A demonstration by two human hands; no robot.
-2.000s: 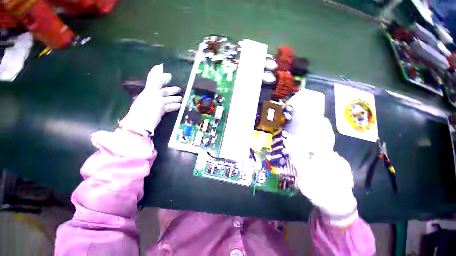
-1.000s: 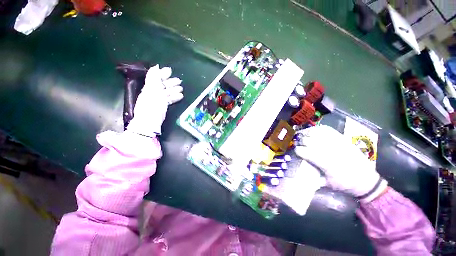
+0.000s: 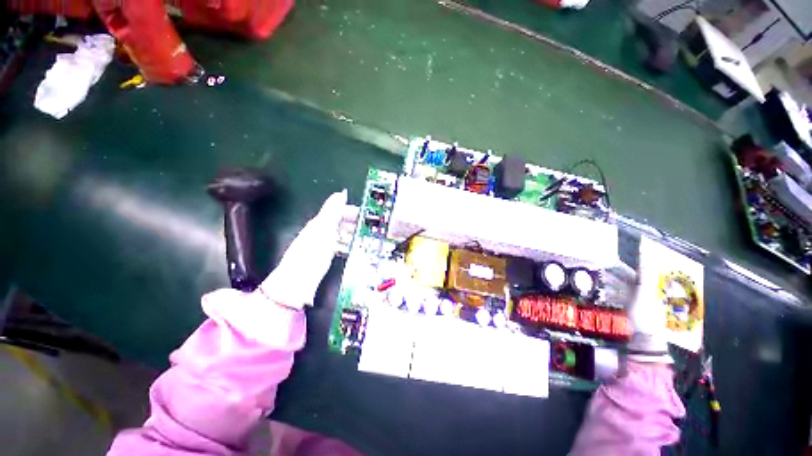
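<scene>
A green power board (image 3: 361,278) lies component side up in front of me, its long white heatsink (image 3: 499,223) running across it. A brown transformer (image 3: 479,272), red wound chokes (image 3: 570,315) and a wide white heatsink block (image 3: 454,356) sit on the near half. My left hand (image 3: 307,254), in a white glove, is at the board's left edge, its fingertips against or just under it. My right hand (image 3: 648,307), gloved and partly blurred, is at the board's right end; its fingers are hard to make out and seem to hold that edge.
A black scanner-like tool (image 3: 239,223) lies left of my left hand. A yellow ring dish (image 3: 678,301) on a white square and pliers (image 3: 710,392) are at right. A white crumpled cloth (image 3: 73,77) and red object (image 3: 156,44) are upper left. Another board (image 3: 775,200) is far right.
The board has turned clockwise, so its long heatsink now runs nearly sideways. My left hand has come to its left edge and my right hand to its right end. The view has shifted too.
</scene>
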